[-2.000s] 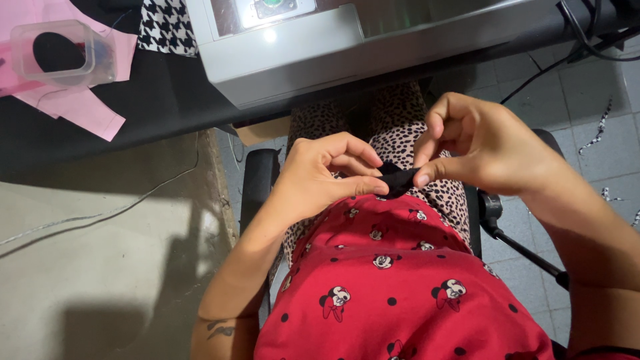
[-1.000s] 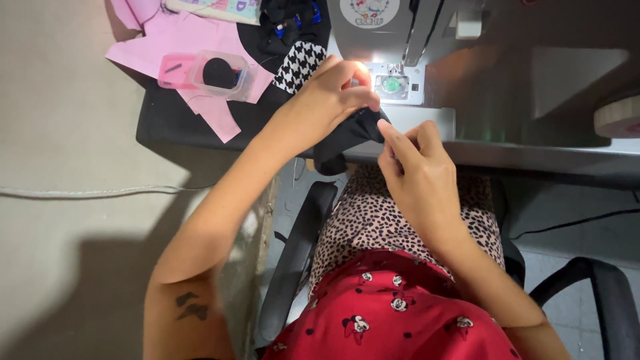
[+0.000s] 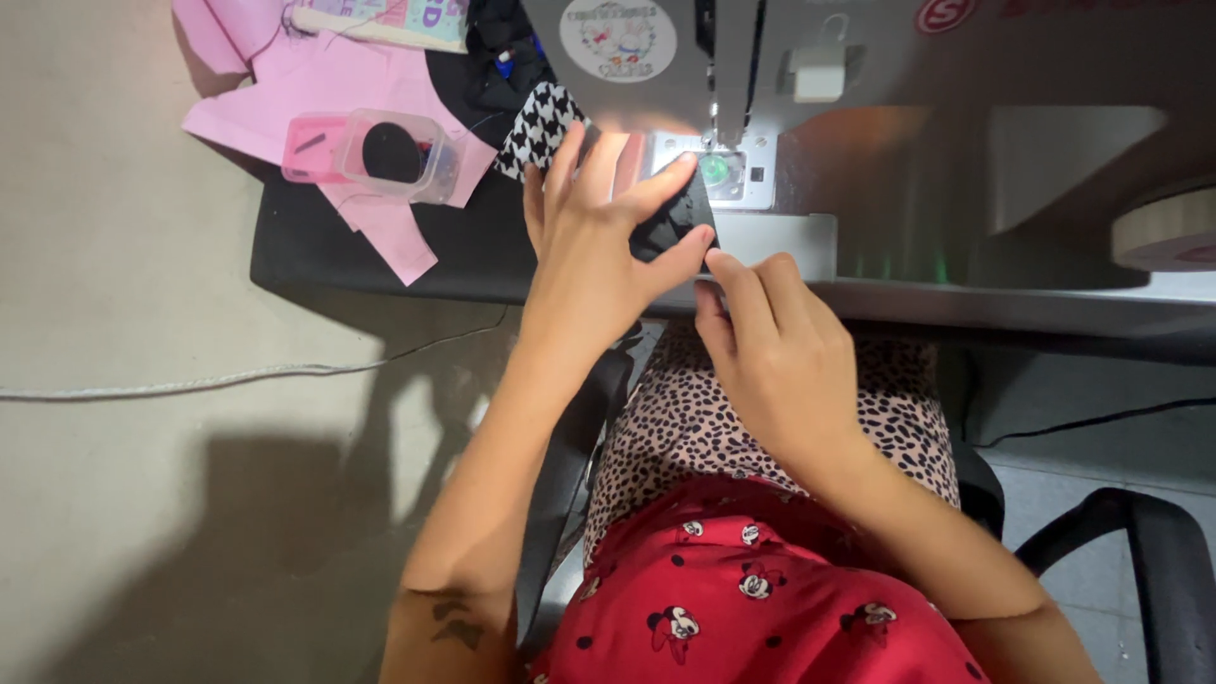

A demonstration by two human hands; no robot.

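A piece of black fabric (image 3: 676,220) lies on the bed of a sewing machine (image 3: 950,180), just in front of the lit needle plate (image 3: 757,190). My left hand (image 3: 608,214) rests over the fabric with its fingers spread, thumb and forefinger on its edge. My right hand (image 3: 784,351) pinches the fabric's near corner between thumb and forefinger, close to the left thumb. Under the clear bobbin cover (image 3: 714,171) a green bobbin shows. The needle area stands just beyond the left fingertips. Part of the fabric is hidden beneath the left hand.
Left of the machine, on a black surface (image 3: 323,237), lie pink fabric pieces (image 3: 394,242), a clear plastic container (image 3: 432,180) with a black disc, and houndstooth fabric (image 3: 541,128). A thread cone (image 3: 1168,228) is at the right. A chair armrest (image 3: 1111,518) stands lower right.
The black fabric was held above the lap two seconds ago; it now lies on the machine bed near the needle. My left hand has spread over it. The view has shifted.
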